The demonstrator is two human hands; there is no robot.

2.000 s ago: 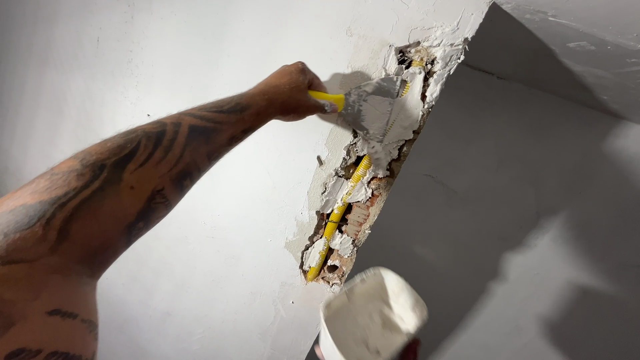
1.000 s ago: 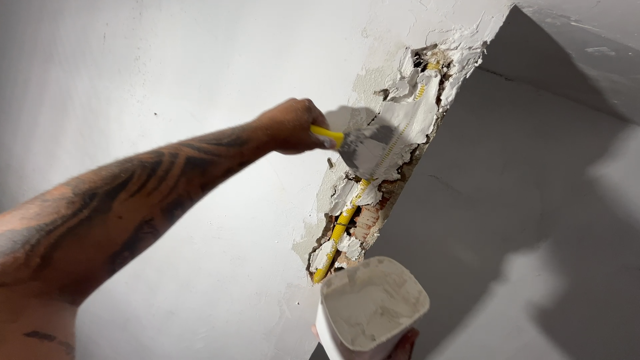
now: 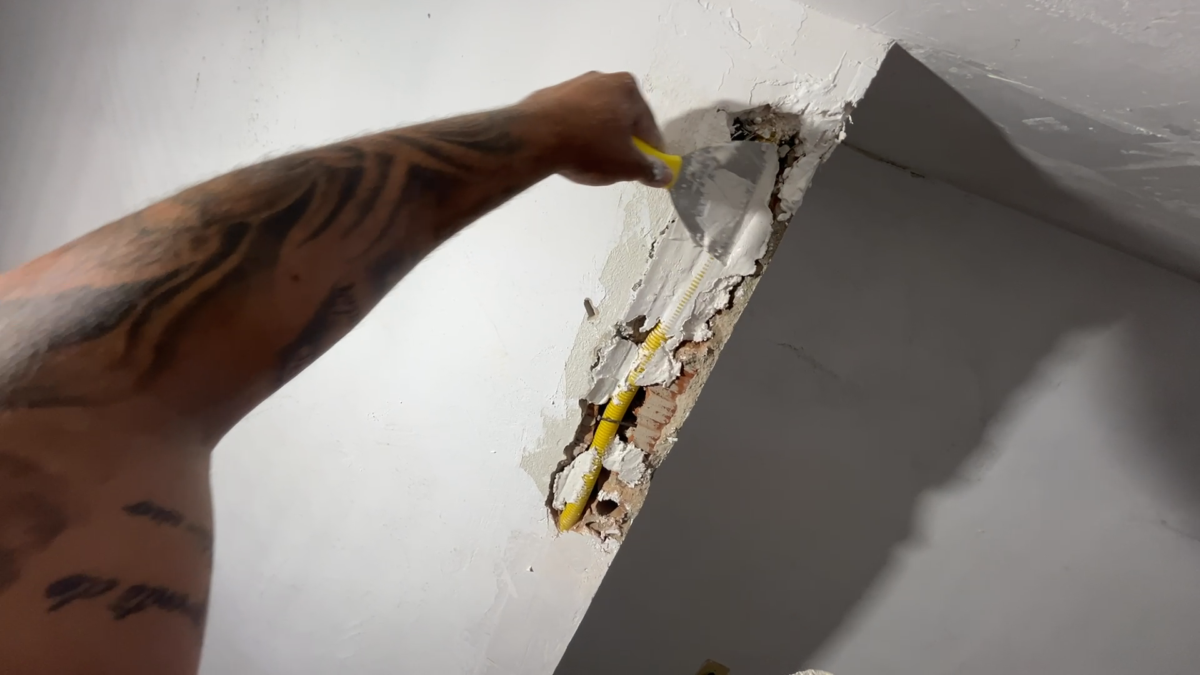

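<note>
My left hand (image 3: 600,131) is closed around the yellow handle of a putty knife (image 3: 727,187). Its wide metal blade lies against wet white filler (image 3: 667,272) in the upper part of a broken channel in the wall. A yellow corrugated conduit (image 3: 614,412) runs down the channel, partly covered by filler higher up and bare lower down. Lumps of filler sit beside it, with reddish brick (image 3: 656,417) exposed. My right hand is out of view. Only a small pale edge, possibly of the white tub, shows at the bottom of the picture.
The channel follows the edge of the white wall (image 3: 375,525). Right of that edge is a shaded grey wall surface (image 3: 797,422), and the rough ceiling (image 3: 1059,84) is above. A dark open hole (image 3: 764,122) remains at the channel's top. A small yellow item (image 3: 712,667) shows at the bottom edge.
My left hand and the putty knife have moved up along the channel since one second ago. The white tub of filler, earlier held at the lower middle, has dropped almost wholly out of view.
</note>
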